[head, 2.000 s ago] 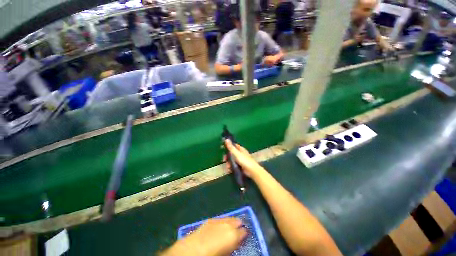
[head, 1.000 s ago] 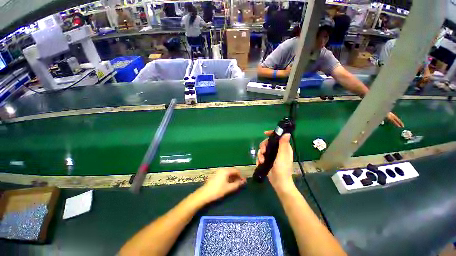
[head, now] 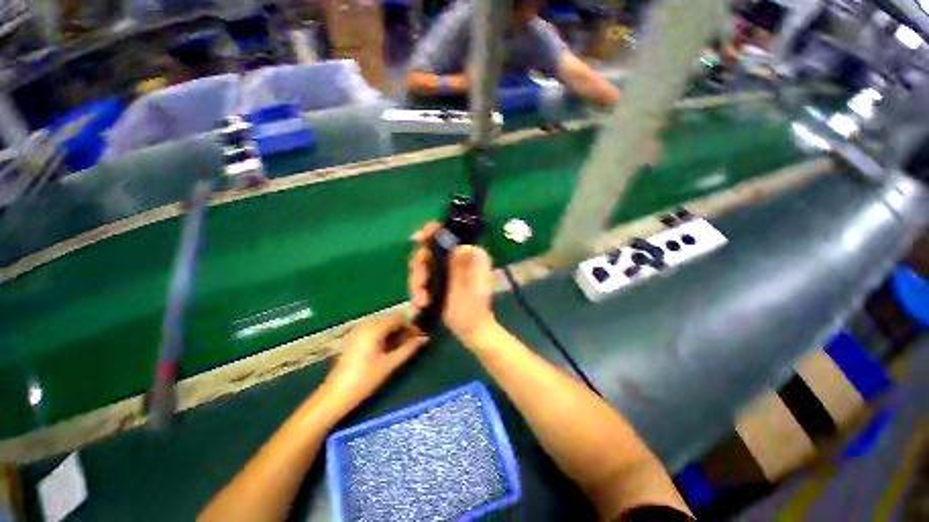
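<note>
My right hand [head: 455, 283] is closed around the black electric screwdriver [head: 444, 267], held upright and tilted above the belt's near edge. Its cord [head: 545, 324] runs down to the right over the bench. My left hand [head: 379, 352] is at the tool's lower end, thumb and fingertips close together; whether it holds a small part is too blurred to tell. The blue screw tray [head: 512, 472], full of tiny silver-grey screws [head: 423, 464], lies on the bench right before me.
A white power strip housing [head: 652, 257] with black pieces lies right of the post [head: 637, 122]. A white part [head: 517, 230] is on the green belt [head: 255, 255]. A long tube [head: 181, 296] crosses the belt edge at left. A white card [head: 63, 487] lies lower left. A person [head: 448, 51] sits opposite.
The view has turned to the right. My left hand has come from beside the tool to its lower end. The white part on the belt now shows beside the screwdriver.
</note>
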